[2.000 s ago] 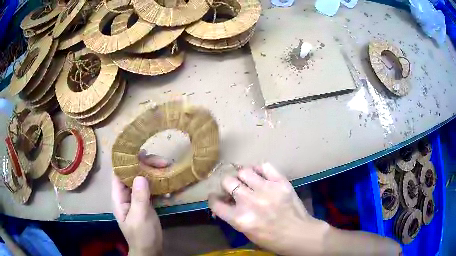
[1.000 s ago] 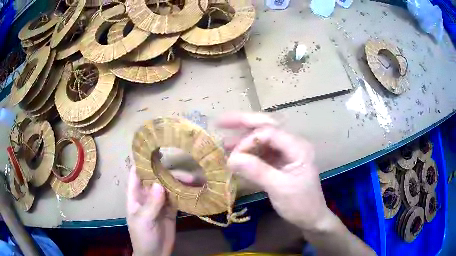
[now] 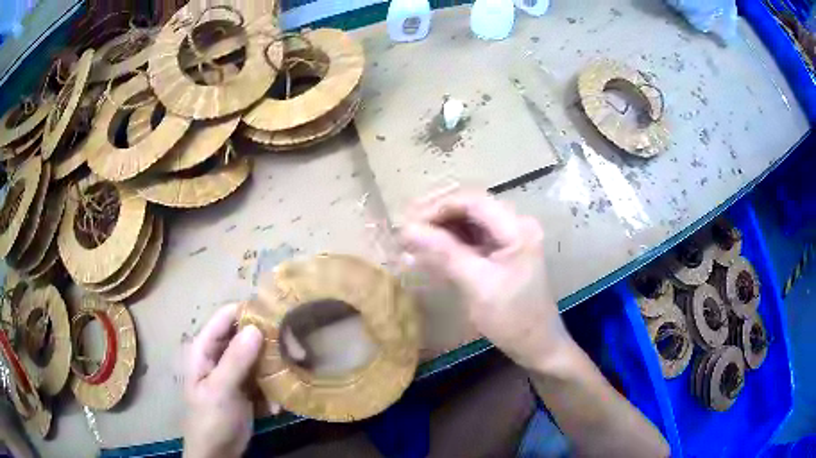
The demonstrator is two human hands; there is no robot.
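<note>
A tan woven ring [image 3: 380,380] is held above the table's front edge, its broad face towards me. My left hand [image 3: 222,376] grips its left side, thumb on the face. My right hand [image 3: 488,268] is raised just past the ring's upper right, blurred, with fingers curled. Whether it holds anything cannot be told. No cord shows clearly on the held ring. A cardboard pad [image 3: 501,148] with a white blob [image 3: 453,113] and dark specks lies behind my right hand.
Stacked rings [image 3: 103,246] cover the left side. A red-banded ring [image 3: 123,344] lies near left. Another ring [image 3: 595,112] lies right of the pad. White bottles [image 3: 491,20] stand at the far edge. A blue crate [image 3: 777,367] at right holds brown rings.
The view has shifted, so the table's things appear further left. The held ring has turned and faces me more fully. The cord seen hanging by its lower right no longer shows.
</note>
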